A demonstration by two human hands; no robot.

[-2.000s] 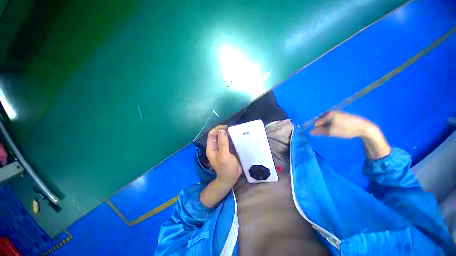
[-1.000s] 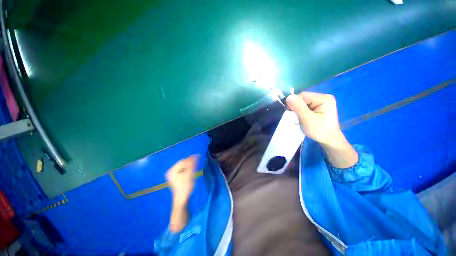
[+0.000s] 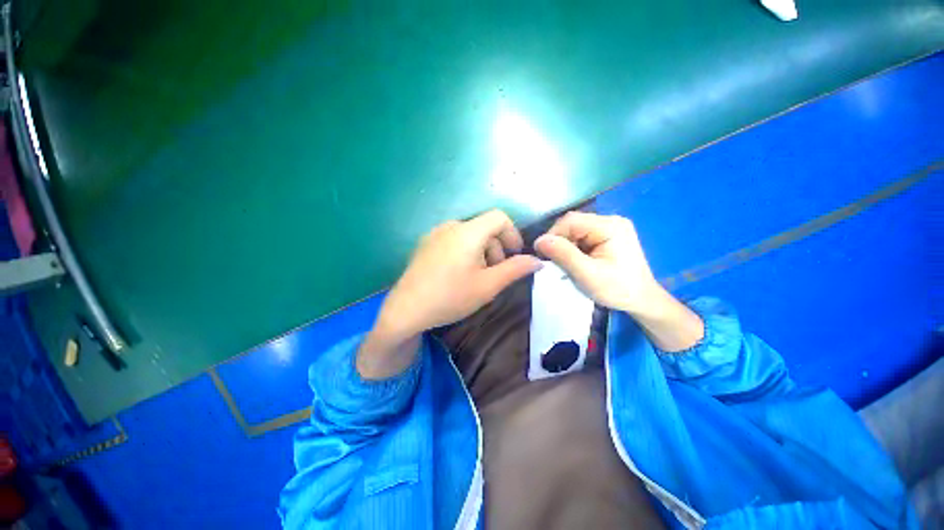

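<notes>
A white smartphone [image 3: 560, 311] lies in front of my brown top at the lap, its round black camera area towards me. My left hand [image 3: 461, 271] is at its far end from the left, thumb tip by the phone's top edge and fingers curled. My right hand [image 3: 602, 261] is over the far right corner, thumb and index finger pinched close together. The two hands' fingertips nearly meet. Whatever lies between the fingertips is hidden or too small to tell, and I cannot tell whether either hand grips the phone.
The green belt [image 3: 259, 207] spans the area beyond my hands. A curved metal rail [image 3: 64, 233] is at its left end, with a small yellowish piece [image 3: 71, 352] and a dark pen-like item [image 3: 101, 342] nearby. A white scrap [image 3: 779, 8] is at the top right.
My left hand has come up from the lower left to the phone's far end. My right hand has moved slightly left and down. The phone now stands more upright in the view.
</notes>
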